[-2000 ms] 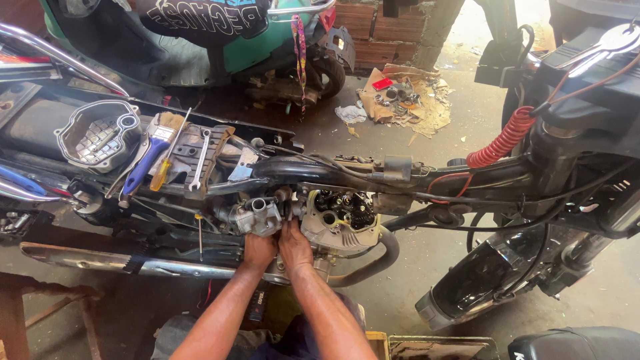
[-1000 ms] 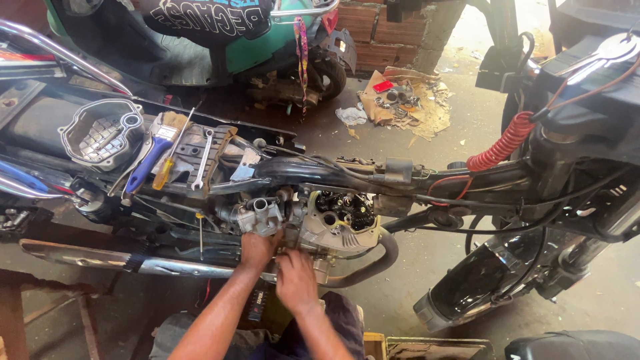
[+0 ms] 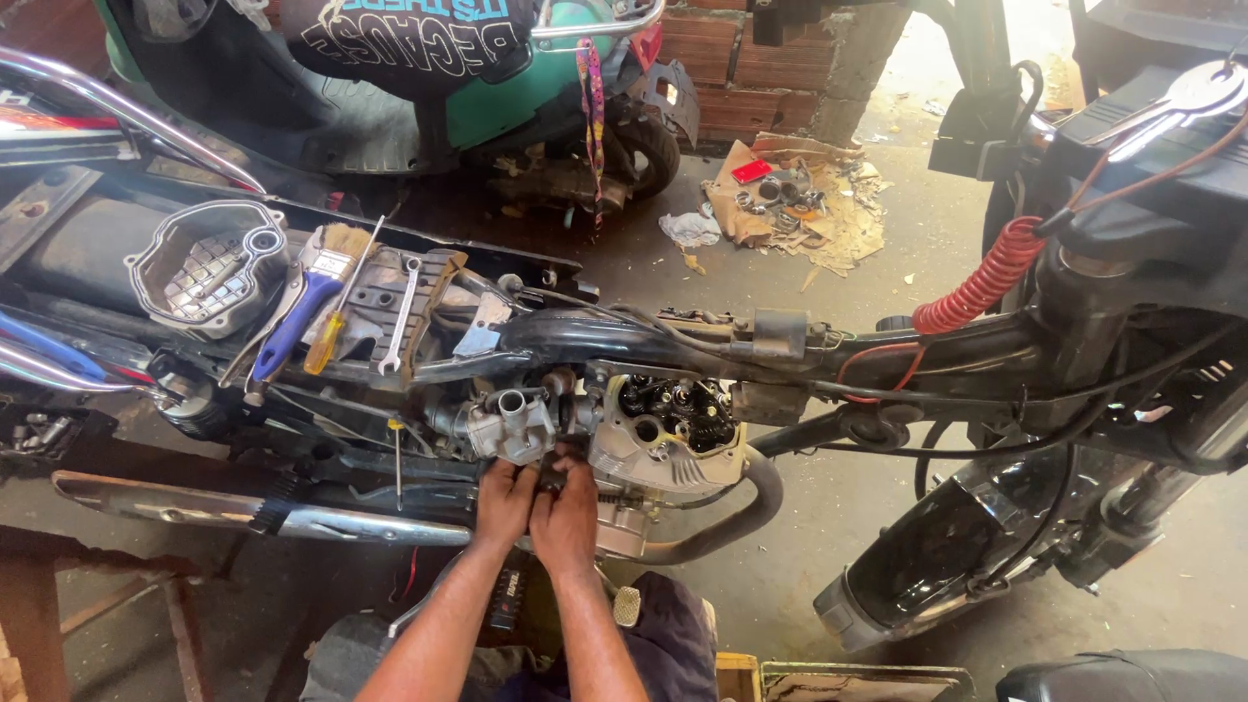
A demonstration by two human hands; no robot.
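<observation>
My left hand (image 3: 505, 499) is at the lower edge of the metal carburetor (image 3: 512, 429), its fingertips partly hidden. Close beside it, my right hand (image 3: 567, 507) reaches into the gap between the carburetor and the engine's cylinder head (image 3: 663, 439); whether either hand grips a part cannot be told. The cylinder head lies open at the top, showing dark, oily valve parts. Above the hands runs the black motorcycle frame tube (image 3: 604, 336). A thin screwdriver with a yellow handle (image 3: 395, 425) stands left of the carburetor. Below the cylinder head curves the exhaust pipe (image 3: 765, 497).
On the frame's rear lie a metal engine cover (image 3: 210, 268), a blue-handled brush (image 3: 292, 327), a yellow-handled screwdriver (image 3: 325, 341) and a wrench (image 3: 400, 317). Small parts sit on cardboard (image 3: 838, 210) on the floor. A red coiled cable (image 3: 980, 278) hangs near the handlebar.
My right hand has moved from beside the engine's lower side up toward the gap by the carburetor since one second ago. My left hand stays by the carburetor's lower edge.
</observation>
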